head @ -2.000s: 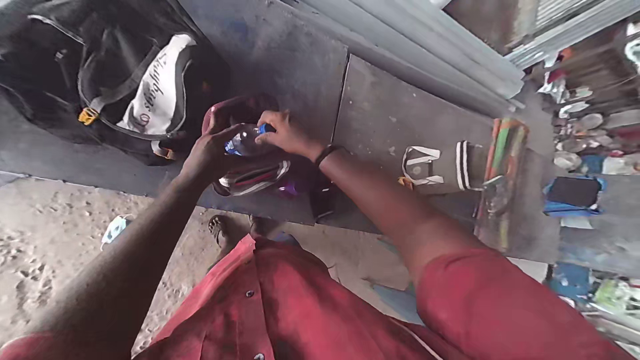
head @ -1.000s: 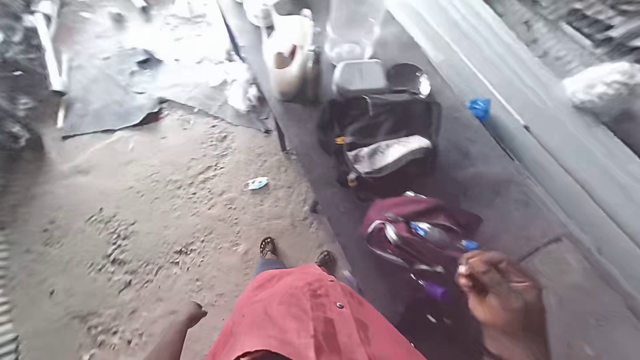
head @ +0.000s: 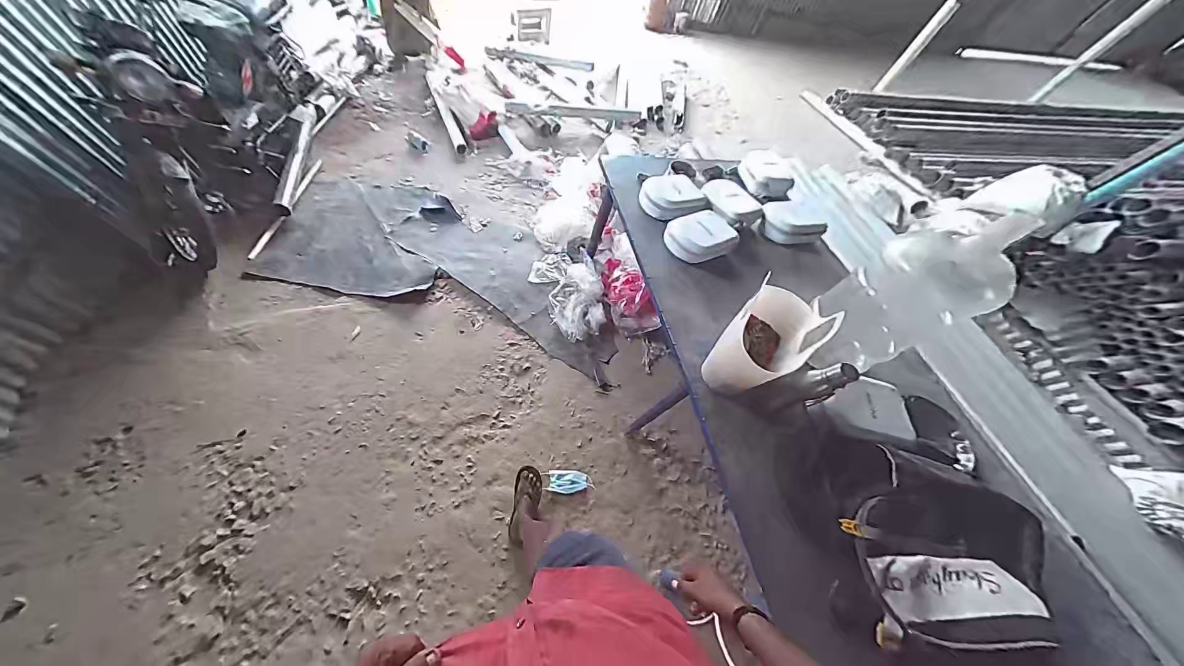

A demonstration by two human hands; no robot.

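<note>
My right hand [head: 708, 592] is low in the view, beside the dark table, with its fingers closed around a small blue-grey object [head: 670, 580]. A white cord [head: 718, 638] hangs by that hand. At the bottom edge, left of the red shirt, my left hand [head: 396, 650] shows only in part; whether it holds anything is hidden. Nearest to my right hand on the table is a black bag [head: 953, 527] with a white panel that bears writing. Beyond the bag are a grey-white case [head: 869, 410] and a cream plastic container [head: 754, 347] with brown contents.
Several white cases [head: 700, 237] lie at the far end of the table [head: 684, 305]. A clear plastic container [head: 925, 287] stands to the right. A face mask [head: 567, 481] lies by my foot. Dark sheets [head: 342, 236], pipes and a motorcycle [head: 157, 139] occupy the floor beyond.
My hands, together at a blue-capped bottle over a maroon bag two seconds ago, are now apart and low. The bottle and maroon bag are out of sight. The view has swung far round.
</note>
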